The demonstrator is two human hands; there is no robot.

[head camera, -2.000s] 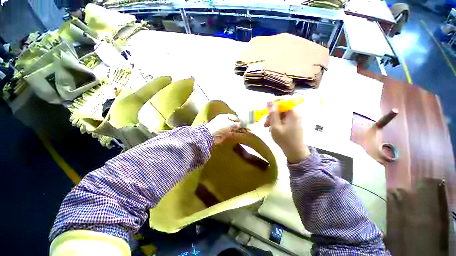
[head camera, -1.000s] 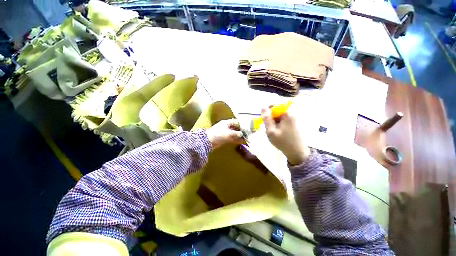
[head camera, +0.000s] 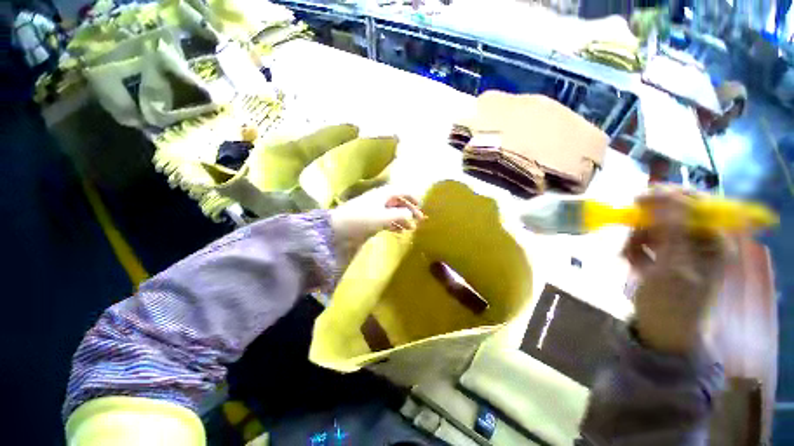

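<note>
A bag body (head camera: 461,218), yellow inside and khaki outside, stands open in front of me, its opening facing me. Dark brown strips show inside it. My left hand (head camera: 383,218) is at its upper left edge, thumb and fingers closed on the edge. My right hand (head camera: 675,261) is blurred, off to the right of the bag body and apart from it. It holds the glue brush (head camera: 609,215) by its yellow handle, the pale bristles pointing left towards the bag body.
More curled bag bodies (head camera: 344,165) stand behind my left hand. Pale yellow strips (head camera: 187,157) with a black item (head camera: 233,154) lie at left. Brown panels (head camera: 544,131) are stacked at the back. A finished bag body with a dark brown patch (head camera: 561,335) lies at right.
My right hand with the brush has moved away from the bag edge to the right. The bag body's opening has spread wider. The whole view has shifted.
</note>
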